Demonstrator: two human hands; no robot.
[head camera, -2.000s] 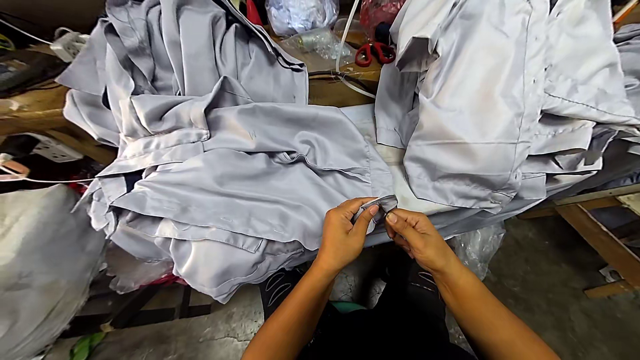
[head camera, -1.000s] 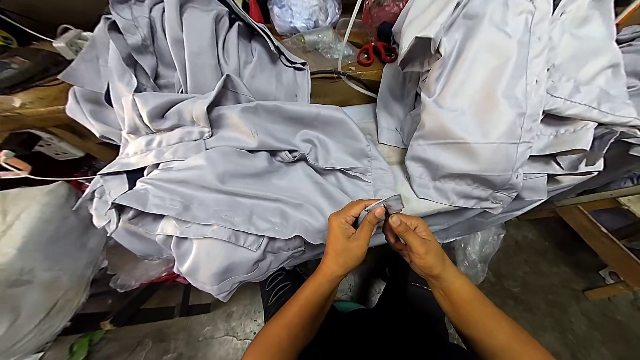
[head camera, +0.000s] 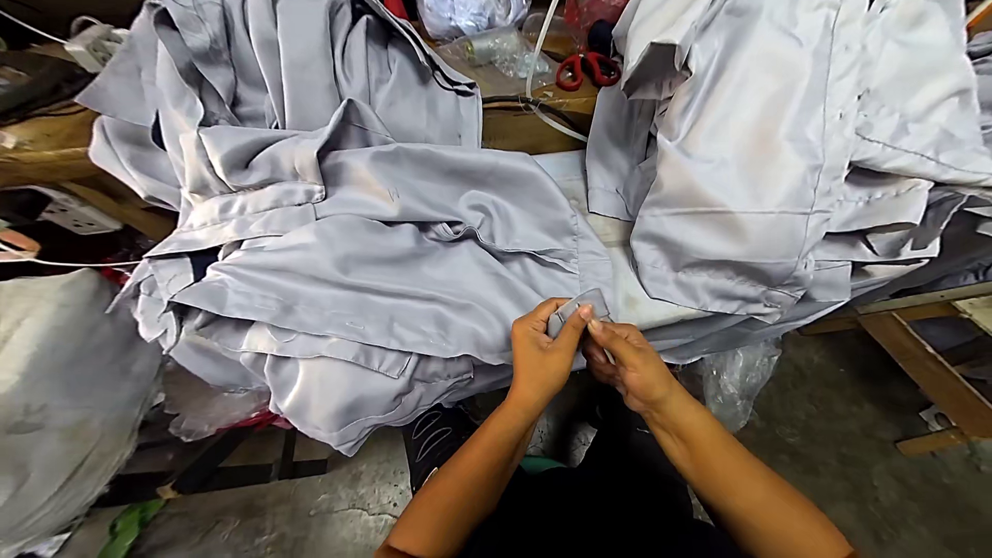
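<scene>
A grey satiny long-sleeved shirt (head camera: 372, 263) lies spread over the bench in front of me. At the end of its sleeve, my left hand (head camera: 546, 349) pinches a folded grey cuff edge (head camera: 590, 302) between thumb and fingers. My right hand (head camera: 632, 360) meets it there, with thumb and fingertip closed on the same edge. Whether a needle or button is between those fingertips is too small to tell. More grey shirts (head camera: 736, 170) are heaped to the right.
Red-handled scissors (head camera: 589, 71) rest at the back of the wooden bench (head camera: 535, 128), beside a white cord and clear plastic bags. A power strip (head camera: 77, 213) is at left, near a pale sack (head camera: 70, 387). A wooden frame (head camera: 930, 372) stands at right.
The fold of cloth between my hands has turned and now shows flatter above my left thumb. Both hands stay at the sleeve end.
</scene>
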